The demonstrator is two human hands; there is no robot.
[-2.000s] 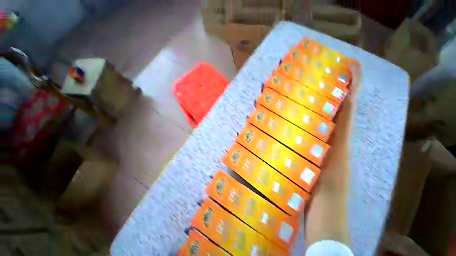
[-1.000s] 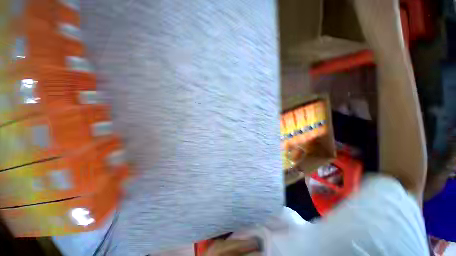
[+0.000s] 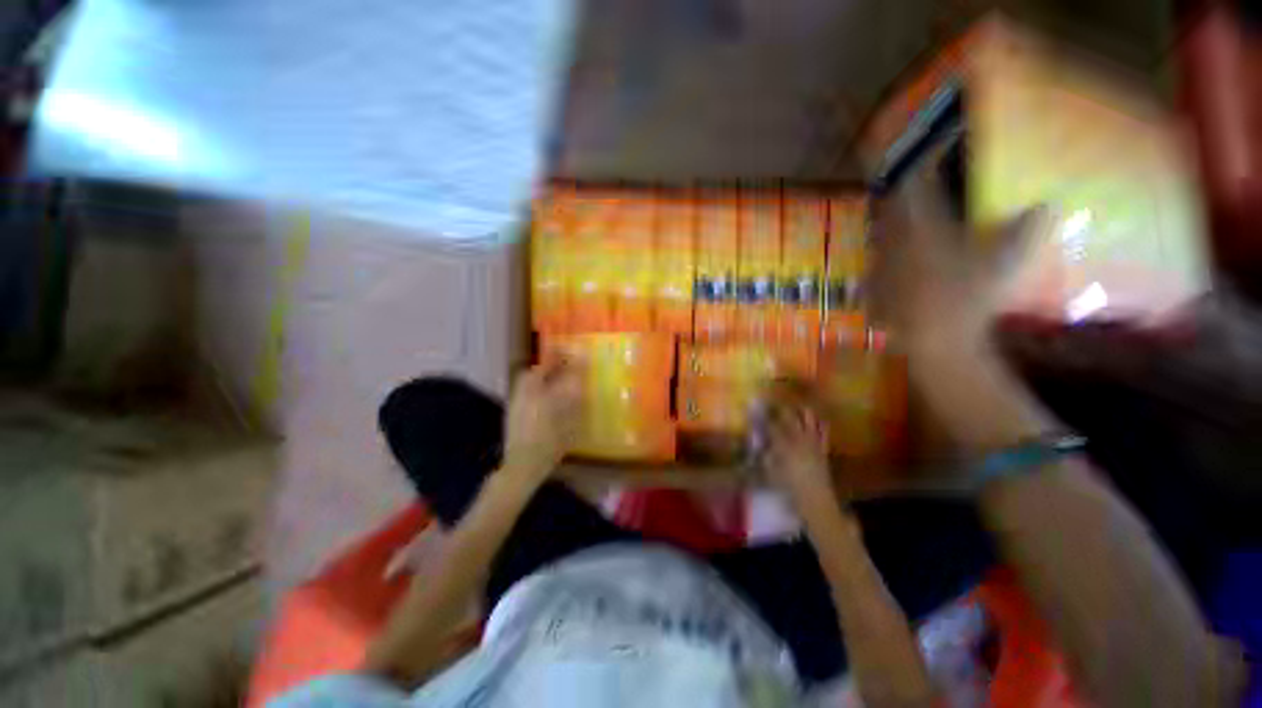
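Observation:
Orange-yellow retail boxes fill an open brown carton at my lap, a row upright behind flatter ones. My left hand grips the left edge of a front retail box. My right hand is at the front right boxes, fingers bent; blur hides whether it holds anything. A third, larger arm with a teal wristband, apparently another person's, reaches in from the right. Its hand is beside a large, blurred orange-yellow box or stack at upper right.
A white tabletop is at upper left. Brown cartons stand at lower left. A red-orange stool shows on both sides of my body. My dark-clothed knee is left of the carton.
The view has swung from the boxes on the table to the carton at my lap. Both my hands now show at its front boxes. The banded arm and large orange item now show at right.

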